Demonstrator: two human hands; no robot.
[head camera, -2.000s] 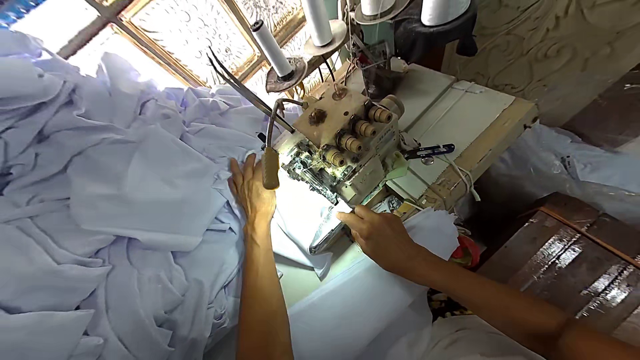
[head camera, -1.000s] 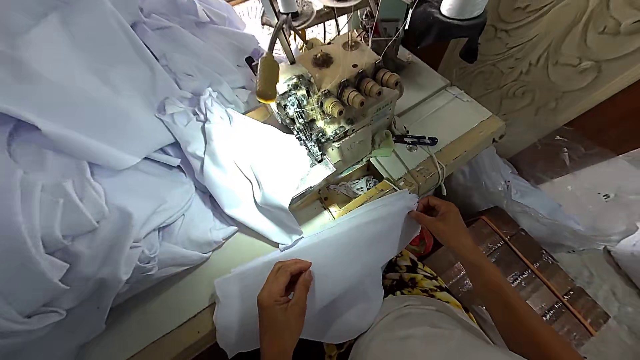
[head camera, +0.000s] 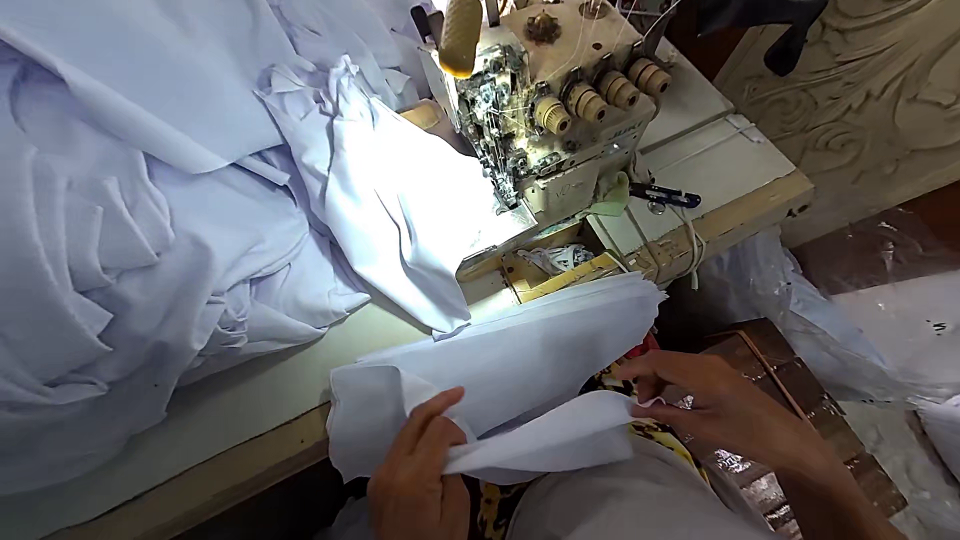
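Observation:
A white cut fabric piece (head camera: 547, 442) stretches between my two hands above my lap. Its right end is pinched between thumb and fingers of my right hand (head camera: 712, 405). At the other end, my left hand (head camera: 424, 469) has hold of the cloth's edge. Just beyond lies a stack of white fabric pieces (head camera: 510, 360), lapping over the table's front edge. An overlock sewing machine (head camera: 562, 97) stands past the stack, its lamp lighting the needle area. Another white fabric piece (head camera: 405, 195) lies at the machine's left, reaching down to the table.
A big heap of white fabric (head camera: 135, 247) covers the left of the table (head camera: 247, 420). Dark-handled thread snips (head camera: 664, 196) lie right of the machine. An open compartment (head camera: 555, 262) holds scraps. Below right are a brown slatted surface (head camera: 810, 420) and clear plastic (head camera: 787, 300).
One piece from the stack is now lifted toward my lap, held by both hands. Two seconds ago my hands were at the machine. The view has moved closer in.

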